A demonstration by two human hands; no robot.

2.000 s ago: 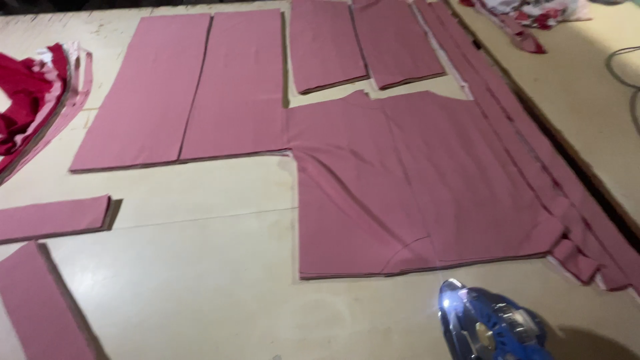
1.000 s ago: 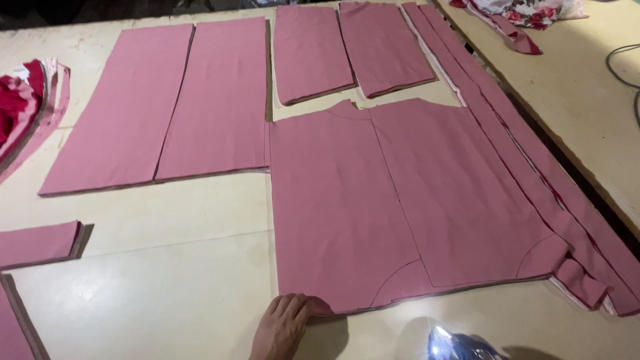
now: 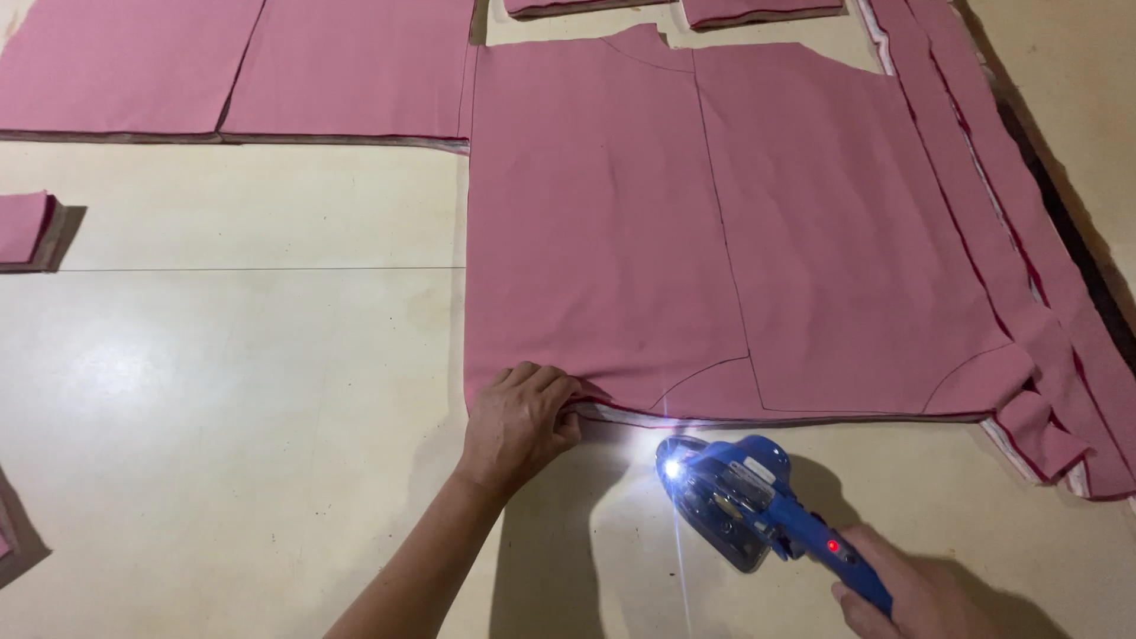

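A stack of pink fabric layers [image 3: 603,231] lies flat, its top marked with thin dark pattern lines and curves. At its lower left edge my left hand [image 3: 524,426] grips the layers, and they bunch and lift slightly beside the fingers. My right hand [image 3: 905,586] is closed around the handle of a blue handheld electric rotary fabric cutter [image 3: 728,501]. The cutter's white light shines at its front, just below the near edge of the stack, and a red light glows on the handle. Part of my right hand is blurred.
More stacked pink panels [image 3: 346,71] lie at the upper left. Long pink strips [image 3: 985,177] and crumpled scraps [image 3: 1043,435] run along the right side, beside a dark gap. A small pink stack [image 3: 22,226] is at the left on the pale tabletop [image 3: 222,399].
My left hand, out of view two seconds ago, came in at the stack's lower left corner and holds its edge. My right hand now shows on the cutter. The view has moved closer.
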